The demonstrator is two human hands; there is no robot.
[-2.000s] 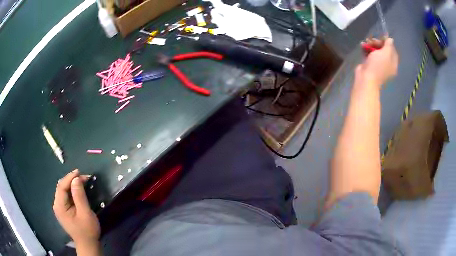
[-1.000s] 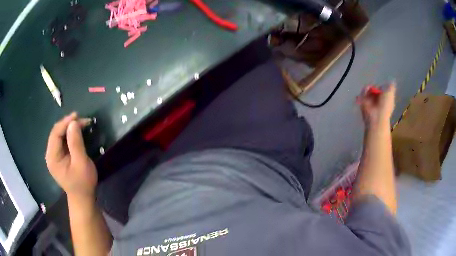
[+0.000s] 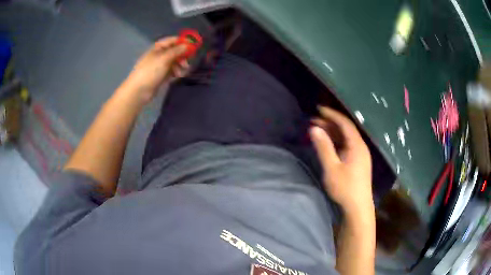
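My left hand (image 3: 156, 64), at the upper left, grips a small red rounded housing (image 3: 189, 43) in its fingers, over the floor side of my lap. A dark patch shows on the housing's face. The frame is blurred and I cannot tell whether a probe is on it. My right hand (image 3: 347, 161) is at the right, over the bench edge beside my lap. Its thumb and fingers are apart and nothing shows in it.
The green bench (image 3: 344, 48) lies on the right. On it are a pale yellow stick (image 3: 401, 29), small white bits (image 3: 401, 135), a pink stick pile (image 3: 447, 114) and red-handled cutters (image 3: 442, 182). A white-framed corner (image 3: 200, 5) is at the top. Blurred red items (image 3: 46, 134) show at left.
The view has swung round, so the bench is now on the right. Red was in my right hand; now a red housing is in my left hand, and my right hand is empty by the bench edge.
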